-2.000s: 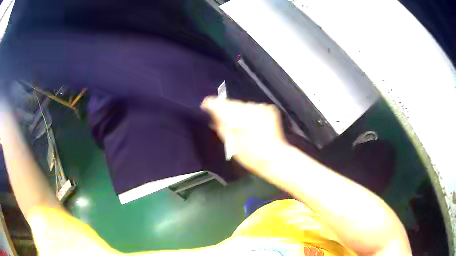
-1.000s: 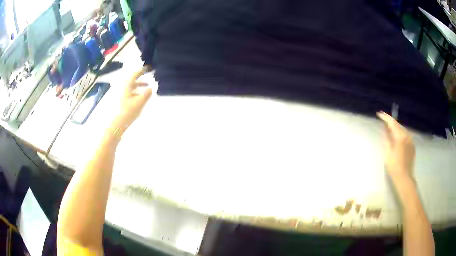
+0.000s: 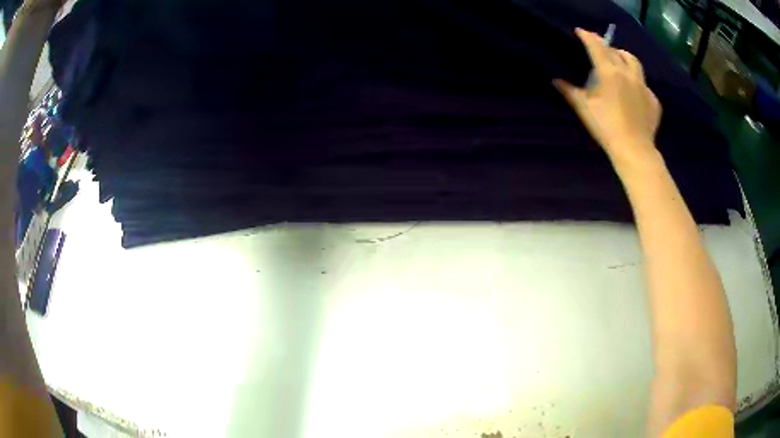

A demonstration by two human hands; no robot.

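A thick layered stack of dark navy cloth (image 3: 385,128) lies across the far side of the white worktable, its near edge facing me. My right hand (image 3: 620,98) is over the right part of the stack, thumb and forefinger apart, with a thin pale marking pen (image 3: 609,35) held in it. Whether the fingertips touch the cloth cannot be told. My left arm runs up the left rim of the view in shadow; my left hand (image 3: 41,10) is at the top left corner, cut off by the edge, and its fingers cannot be made out.
The white tabletop (image 3: 410,325) has worn brown specks near its front edge. A dark flat phone-like rectangle (image 3: 46,272) lies at the left. Small coloured items (image 3: 38,162) are beyond it. A brown box (image 3: 727,73) stands on the green floor at the upper right.
The view has turned from the floor and a dark panel to the table. Since one second ago, both hands have moved from the stack's near edge farther up; the left is now at the corner.
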